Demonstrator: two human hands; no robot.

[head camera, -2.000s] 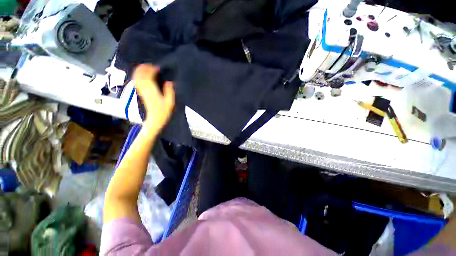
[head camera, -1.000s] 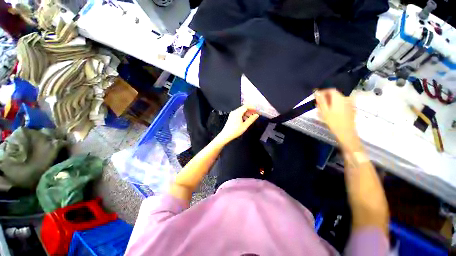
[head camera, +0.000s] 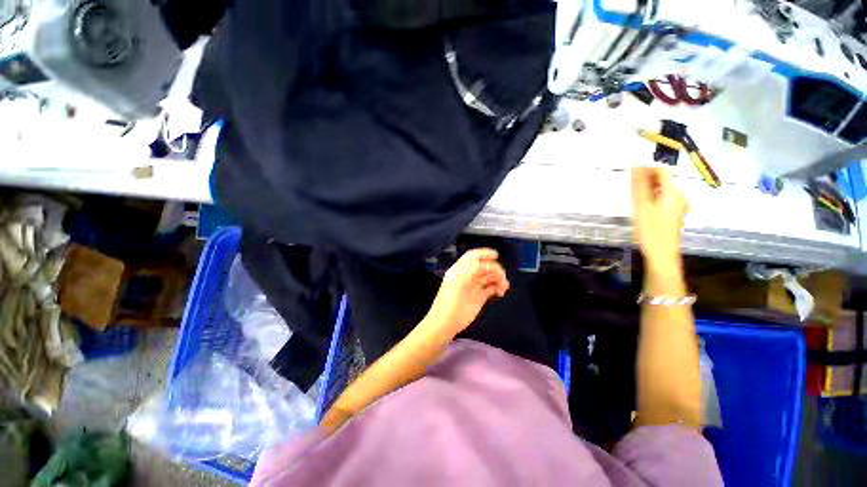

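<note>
The dark navy jacket (head camera: 371, 143) lies bunched over the table and hangs over its front edge. My left hand (head camera: 475, 278) is just right of its lower part, not touching it, with fingers loosely curled and nothing visible in them. My right hand (head camera: 659, 202) is blurred, with fingers bent, at the table's front edge; whether it holds anything thin cannot be told. A thin yellow pen-like tool (head camera: 660, 140) and black-and-yellow thread snips (head camera: 702, 162) lie on the table beyond it.
White sewing machines stand at left (head camera: 105, 57) and right (head camera: 741, 81). Red-handled scissors (head camera: 680, 91) lie near the right one. A blue slatted basket (head camera: 202, 314) with clear bags (head camera: 223, 404) stands left of my lap. A blue bin (head camera: 756, 399) is under the table at right.
The dark strip is no longer between my hands; both hands are now apart from the jacket. The jacket lies more bunched and rounded, its pointed flat panel no longer showing. The view has turned right.
</note>
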